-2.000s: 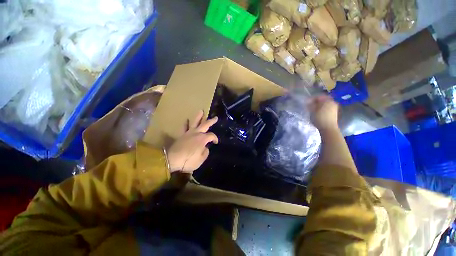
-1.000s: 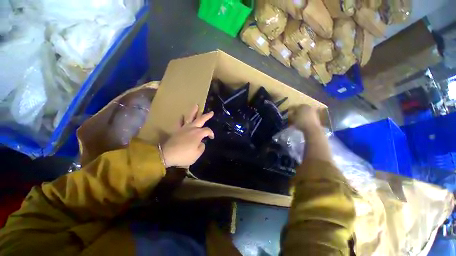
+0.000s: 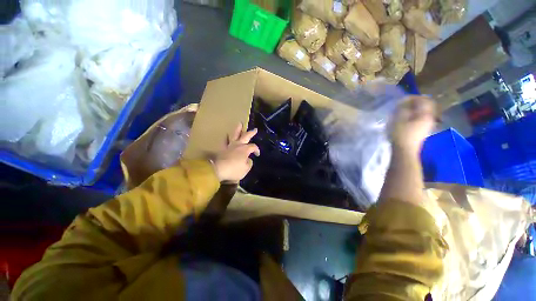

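An open cardboard carton (image 3: 220,114) stands in front of me with black plastic panels (image 3: 294,159) inside, some with upright angular edges. My left hand (image 3: 236,157) rests at the carton's left side, fingers apart, holding nothing. My right hand (image 3: 414,120), blurred, is raised over the carton's right end and grips a clear plastic bag (image 3: 367,138). The bag hangs down to the left of that hand, over the right part of the carton, and hides some of the panels there.
A blue bin (image 3: 141,109) full of whitish bags is at the left. A kraft bag (image 3: 132,156) stands between it and the carton; another kraft bag (image 3: 476,235) is at the right. A green crate (image 3: 258,24) and packed kraft bags (image 3: 358,38) lie beyond on the floor.
My right hand has risen and moved right, out of the carton, with the clear bag now spread out from it. My left hand has stayed at the carton's left side.
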